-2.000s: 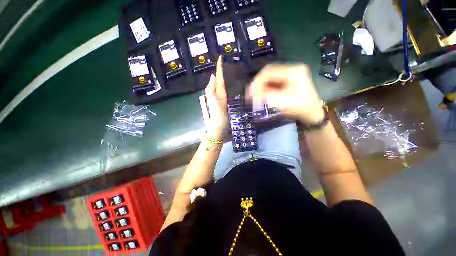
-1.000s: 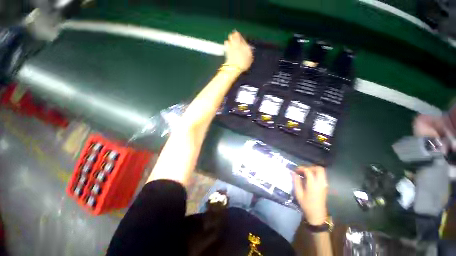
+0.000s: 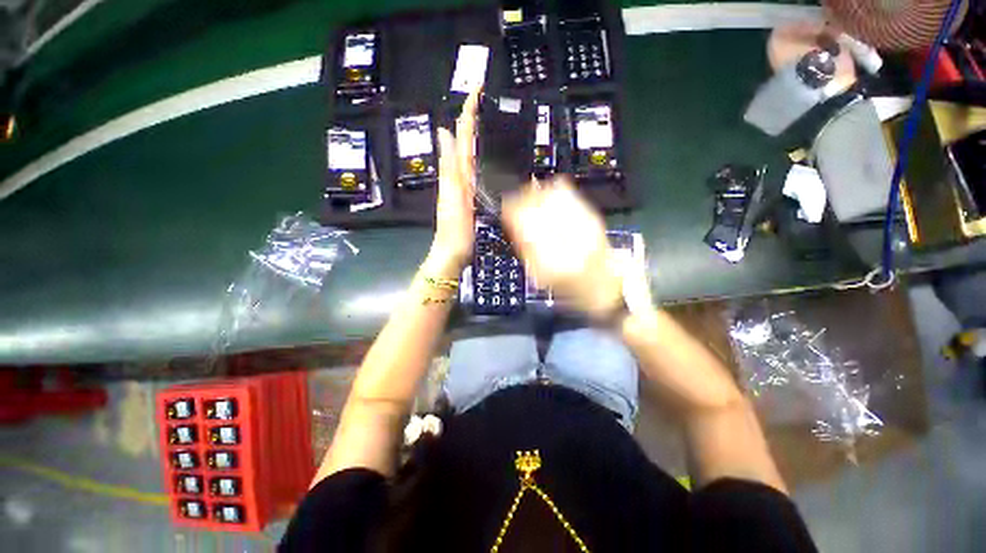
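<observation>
An open black flip phone (image 3: 498, 283) stands upright in front of me at the bench edge, dark screen above, keypad below. My left hand (image 3: 456, 194) is edgewise along its left side, holding it. My right hand (image 3: 562, 232) is blurred over the phone's right side and screen; its fingers cannot be made out. A pale shiny film sheet (image 3: 625, 254) shows partly behind my right wrist. A black phone tray (image 3: 416, 49) behind holds several closed phones (image 3: 595, 138) and open ones with keypads (image 3: 585, 54), plus a small white label (image 3: 470, 67).
Clear scraps lie on the bench (image 3: 296, 251) and in a brown carton (image 3: 805, 373) at lower right. Red phone trays (image 3: 283, 437) are stacked at lower left. Small black parts (image 3: 735, 208), a white wipe (image 3: 804, 192), a dispenser bottle (image 3: 816, 68) and a pink fan (image 3: 892, 16) are at right.
My left hand has come back from the far tray to an open phone. My right hand has moved from the film sheet onto this phone. The tray's closed phones stand in a different arrangement.
</observation>
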